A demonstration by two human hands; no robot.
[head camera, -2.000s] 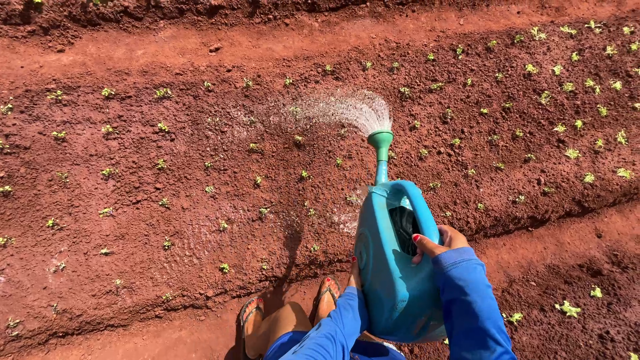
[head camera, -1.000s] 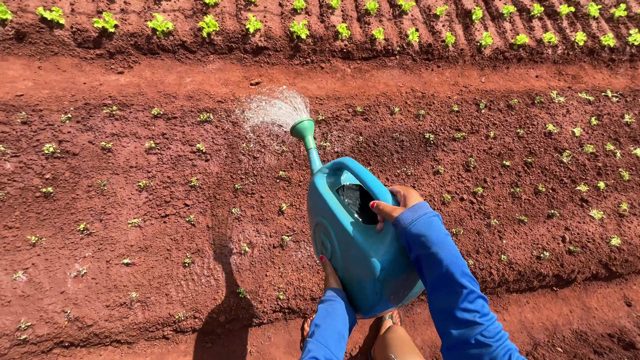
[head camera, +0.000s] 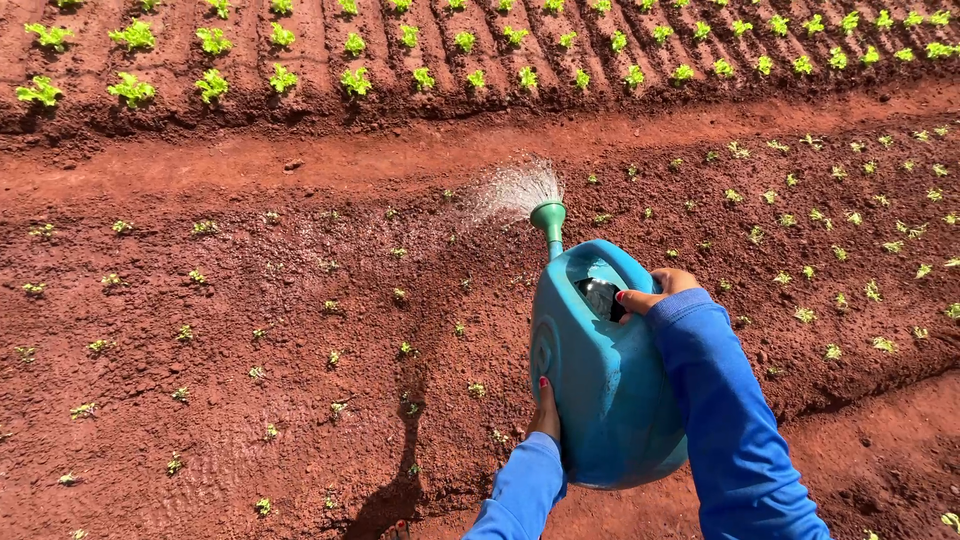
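A blue plastic watering can (head camera: 607, 390) is tilted forward over a bed of red soil. From its green sprinkler rose (head camera: 549, 217) a spray of water (head camera: 514, 193) falls to the left onto the bed's far side. My right hand (head camera: 656, 292) is closed around the can's handle, thumb at the filling opening, where water shows. Against the can's lower left side rests my left hand (head camera: 546, 411), steadying it; its palm and most fingers are hidden. Small pale green seedlings (head camera: 334, 358) stand spaced over the bed, whose soil is darker and shiny in places.
Beyond the bed runs a bare soil furrow (head camera: 300, 161), then another bed with rows of brighter green lettuce seedlings (head camera: 212, 84). A soil path (head camera: 885, 450) lies at the lower right. Part of a foot (head camera: 397, 529) shows at the bottom edge, beside a dark shadow.
The view has shifted, and more of the far lettuce bed shows. The can remains in both hands with water pouring; its spray now falls nearer the bed's far edge than two seconds ago.
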